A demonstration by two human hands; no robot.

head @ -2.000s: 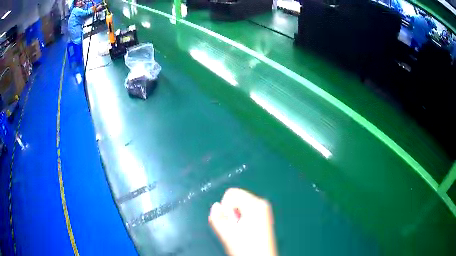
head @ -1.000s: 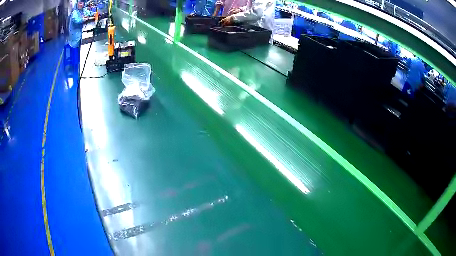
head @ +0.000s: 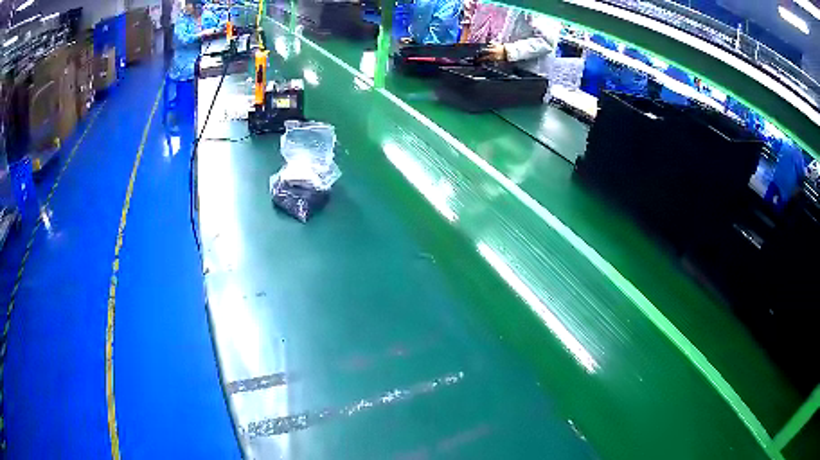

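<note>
Neither of my hands is in the picture. The green-topped bench (head: 360, 305) lies in front of me, with worn grey tape strips across its near part. A crumpled clear plastic bag (head: 307, 171) with dark contents lies on the bench farther away. Behind it an upright yellow-orange piece (head: 261, 79) stands at a small black base (head: 279, 110), with a dark cable running to the left.
A light-green rail (head: 557, 232) runs lengthwise along the bench. Beyond it are a black tray (head: 494, 87), large black bins (head: 665, 153) and people's arms over trays. A person in light blue (head: 184, 58) stands at the far left. A blue floor with yellow lines runs along the left.
The hand seen at the bottom two seconds ago is out of the picture. The view has shifted, so the bag and bench sit farther right. Across the rail, another black tray shows at the people's hands.
</note>
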